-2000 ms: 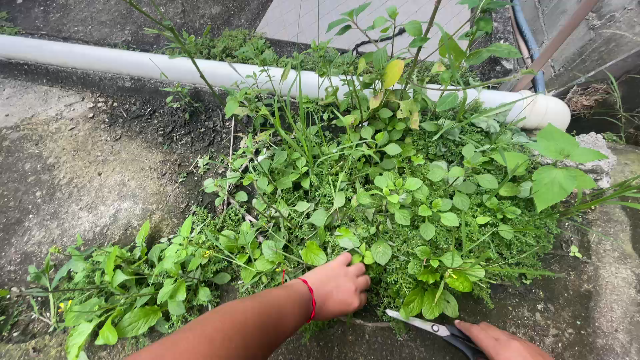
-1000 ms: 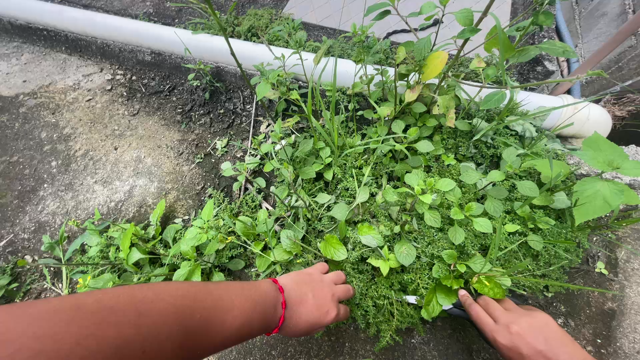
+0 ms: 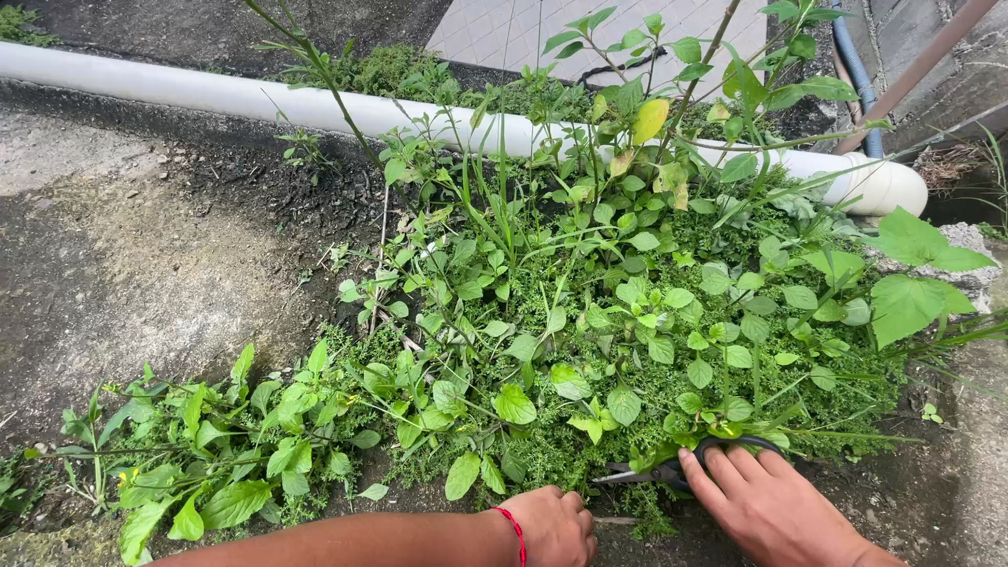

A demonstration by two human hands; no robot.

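My right hand [image 3: 768, 500] holds a pair of black-handled scissors [image 3: 665, 474] at the lower right, its fingers on the handle loops. The blades point left into the low green weeds [image 3: 551, 433], and leaves partly cover them. My left hand [image 3: 551, 526], with a red cord bracelet [image 3: 516, 535] on the wrist, is just left of the blade tips at the front edge of the plants. Its fingers are curled and turned down; whether they hold anything is hidden.
A white plastic pipe [image 3: 315, 109] runs across behind the weeds and ends in a rounded fitting [image 3: 886, 185]. Tall stems rise over it. Bare concrete [image 3: 157, 260] lies to the left, a broken concrete lump [image 3: 957, 260] to the right.
The scissors, mostly hidden under leaves one second ago, now show more of their blades and handles. My left hand has moved down from the leaves to the front edge of the weeds.
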